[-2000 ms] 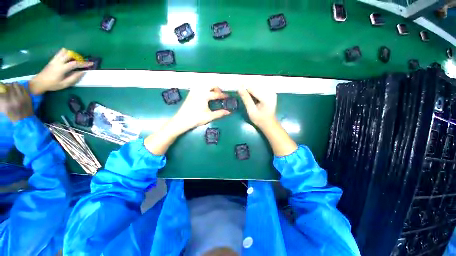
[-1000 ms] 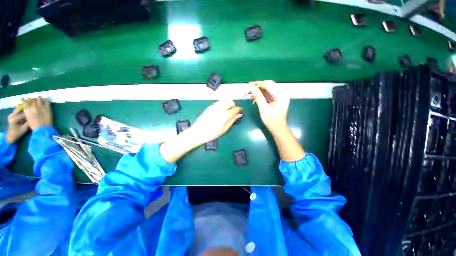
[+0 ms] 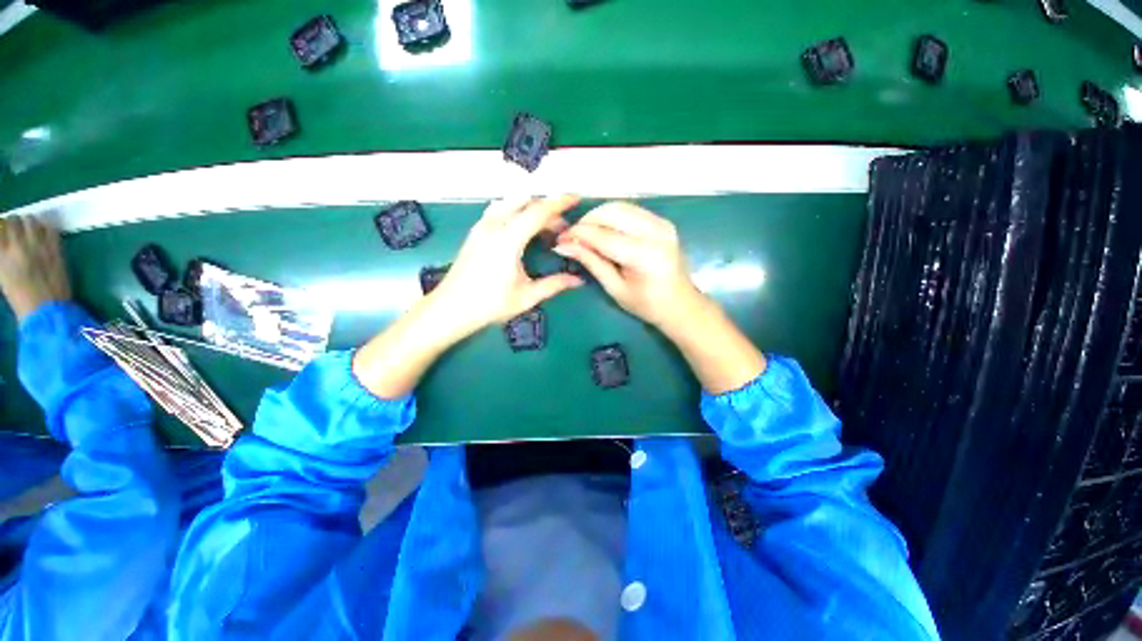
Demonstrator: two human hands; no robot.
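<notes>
My left hand holds a small black housing over the bench near the pale rail, thumb and fingers curled around it. My right hand meets it from the right, with its fingertips pinched at the housing. Whether a tiny part is between these fingertips cannot be seen. The held housing is mostly hidden by the fingers. Other black housings lie on the bench: one at upper left of my left hand, one below my hands, and one partly under my left wrist.
A pale rail separates the bench from the green belt, with scattered housings. One housing sits on the rail's edge. Thin sticks and a clear bag lie left. Black trays stand right. A neighbour's hand is far left.
My right hand has come back from over the rail to my left hand, which has moved slightly left and up. The view has shifted, and the belt housings appear farther left.
</notes>
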